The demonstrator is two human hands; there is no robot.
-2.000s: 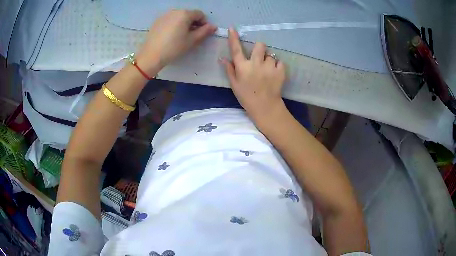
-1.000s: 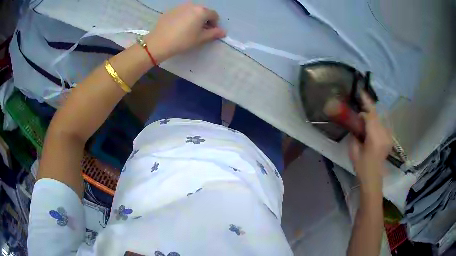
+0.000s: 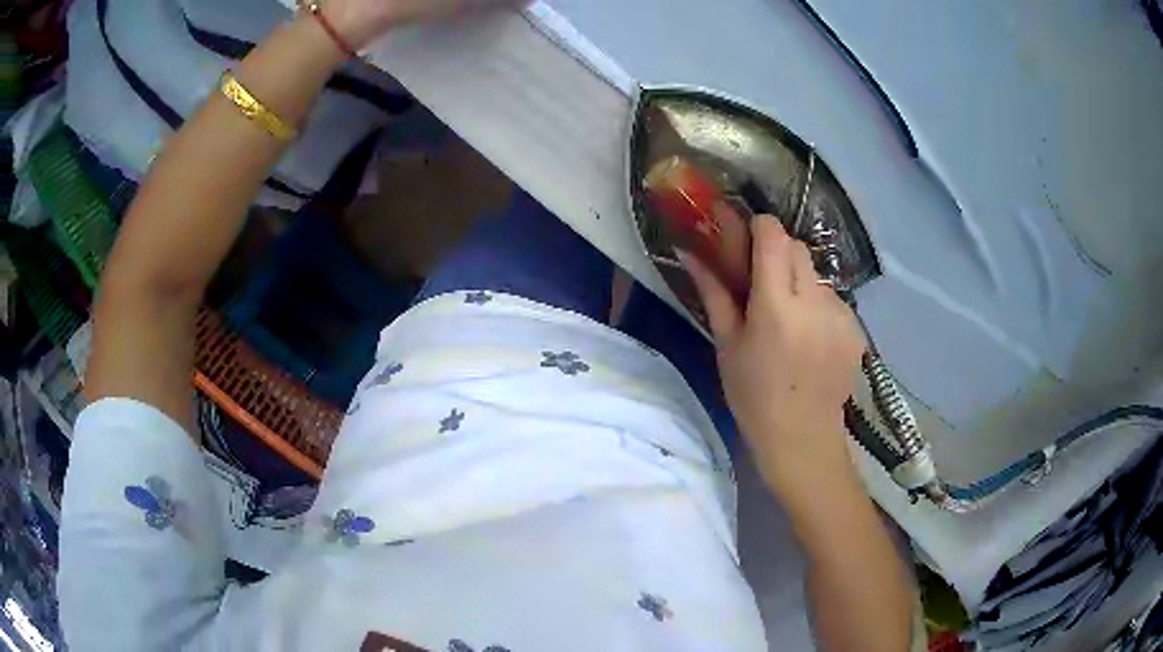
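Observation:
My right hand (image 3: 791, 318) is closed around the red-brown handle of the steam iron (image 3: 727, 127). The iron lies on the front edge of the pale grey-blue garment panel (image 3: 1008, 153), its tip pointing up and left. A strip of white stay tape (image 3: 580, 49) runs along the panel edge to the iron's tip. My left hand (image 3: 415, 10) is at the top edge of the picture, mostly cut off; its fingertips and anything in them cannot be seen.
Pale panels with dark stripes (image 3: 166, 96) hang at the left below the table edge. A green basket (image 3: 64, 210) and an orange basket (image 3: 262, 382) stand below. A ribbed hose (image 3: 893, 408) and blue tube trail behind the iron. Dark-striped cloth (image 3: 1084, 548) lies at the lower right.
My right hand has taken hold of the iron and moved it left along the taped edge. The view has turned and shifted, and my left hand now sits at the top edge.

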